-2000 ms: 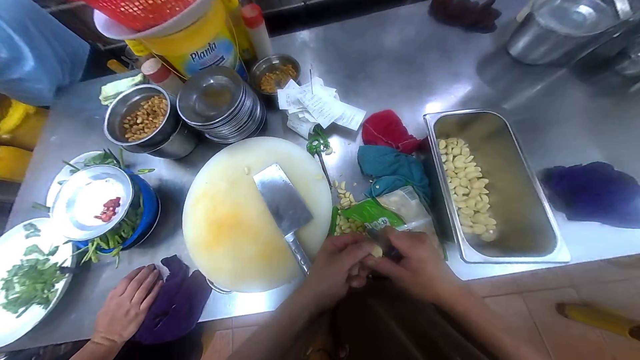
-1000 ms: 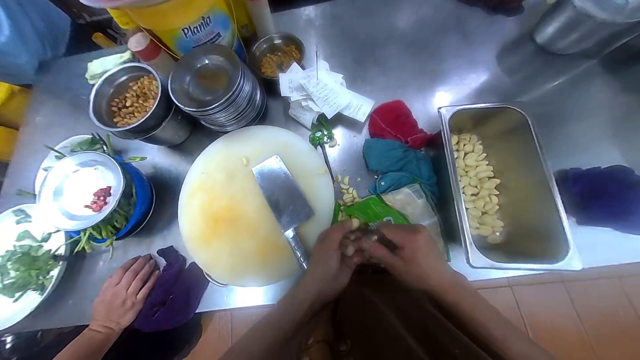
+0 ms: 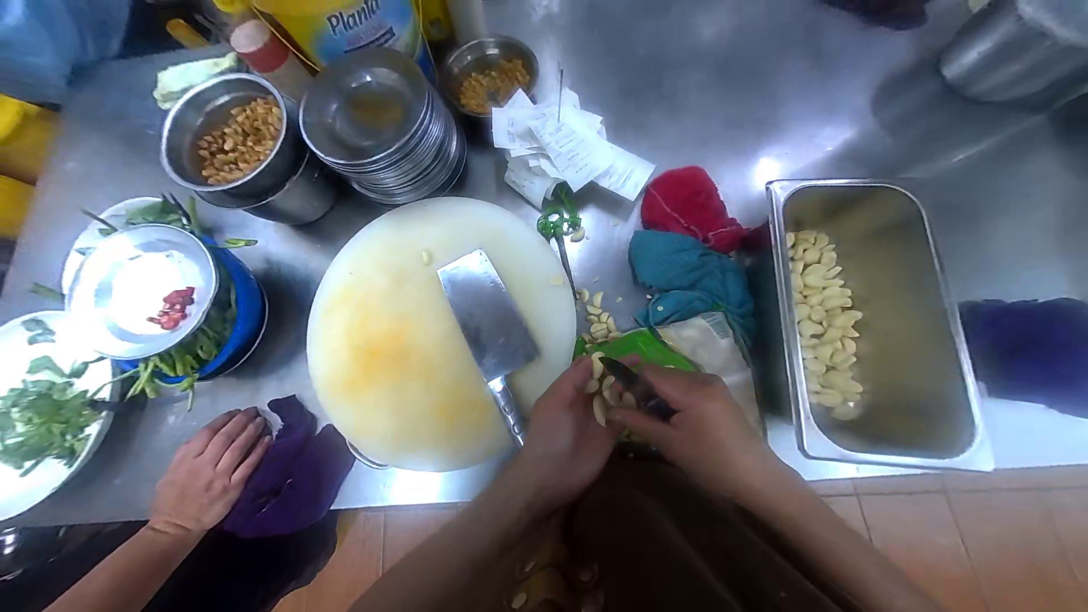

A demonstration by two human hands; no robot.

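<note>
My left hand point(image 3: 571, 425) is cupped around several garlic cloves point(image 3: 605, 393) at the counter's front edge. In my right hand point(image 3: 693, 416) is a small dark knife point(image 3: 633, 387), its blade over those cloves. Just beyond my hands lie a green and clear plastic bag point(image 3: 650, 347) and more loose cloves point(image 3: 597, 316). To the right, a deep steel pan point(image 3: 905, 331) holds pale cloves point(image 3: 823, 319) along its left side. A cleaver point(image 3: 486, 314) rests on the round white cutting board point(image 3: 374, 382), its handle toward me.
Another person's hand point(image 3: 208, 472) rests beside a purple cloth point(image 3: 285, 476). Teal point(image 3: 693, 276) and red point(image 3: 687, 208) cloths lie left of the pan. Stacked metal plates point(image 3: 374, 110), a pot of peanuts point(image 3: 229, 140), paper slips point(image 3: 569, 144) and a plate of greens point(image 3: 51, 408) stand around the board.
The knife blade now shows over the cloves in my left hand. My hands remain close together near the counter edge. The other person's hand stays by the purple cloth.
</note>
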